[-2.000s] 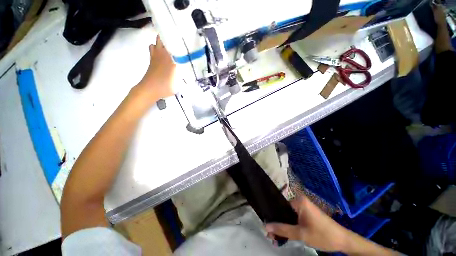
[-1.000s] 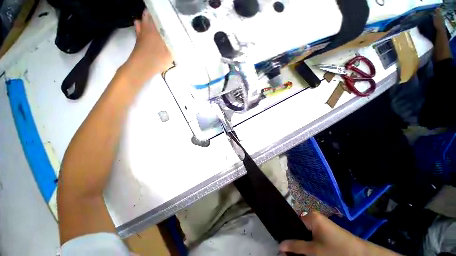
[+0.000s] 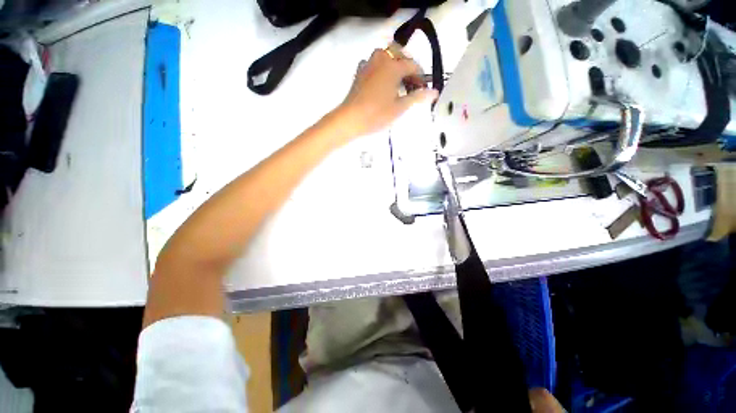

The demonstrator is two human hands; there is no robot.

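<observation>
The black fabric strip (image 3: 488,323) runs up from the lap over the table edge and narrows into the shiny metal folder (image 3: 453,211) in front of the white sewing machine head (image 3: 541,73). Behind the needle area, the narrow sewn strap (image 3: 434,44) curves up and back. My left hand (image 3: 390,90) is beside the machine head with its fingers bent at the strap; its fingertips are partly hidden. My right hand (image 3: 546,401) is at the bottom edge, mostly cut off, beside the fabric strip; its fingers are not visible.
Red-handled scissors (image 3: 662,208) lie right of the machine near a dark bar (image 3: 595,173). Blue tape (image 3: 162,113) is on the table at left. A looped black strap (image 3: 274,68) and dark fabric lie at the back. A blue crate (image 3: 529,323) stands below the table.
The view has turned, so the machine appears further right. My left hand has come from beside the machine head to the strap behind it. My right hand has moved mostly out of view.
</observation>
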